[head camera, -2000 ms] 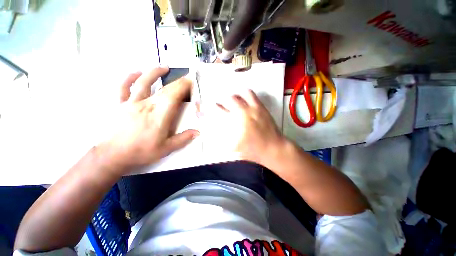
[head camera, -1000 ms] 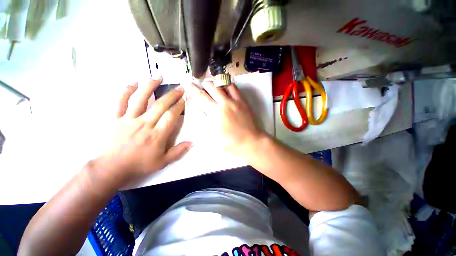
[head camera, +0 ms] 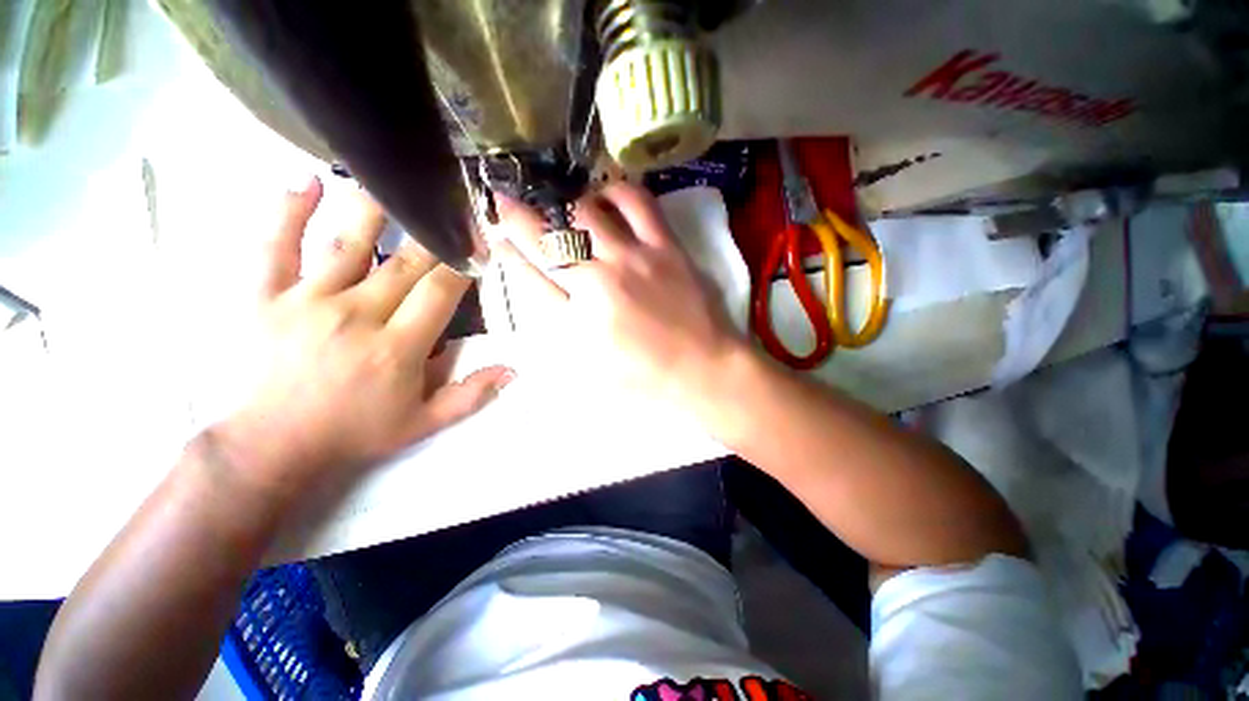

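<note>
A white fabric panel (head camera: 705, 240) lies under the sewing machine head, almost blending into the white table (head camera: 123, 466). The presser foot area (head camera: 500, 206) is partly hidden by the machine's dark front part. My left hand (head camera: 356, 329) lies flat with fingers apart on the white surface, left of the needle; its fingertips are partly behind the machine. My right hand (head camera: 644, 295) lies on the panel right of the needle, fingertips close to the foot beside a small ridged knob (head camera: 566, 248). It presses the cloth; no grip shows.
Scissors with red and yellow-orange loops (head camera: 826, 288) lie right of the panel, blades on a red pad (head camera: 762, 206). The Kawasaki machine head (head camera: 877, 82) fills the top. A blue basket (head camera: 288, 637) is below left. White pieces (head camera: 1034, 479) hang at right.
The view has shifted nearer the machine head, which now covers more of the work. My right hand has moved from the panel's middle up to the presser foot. My left hand stays flat.
</note>
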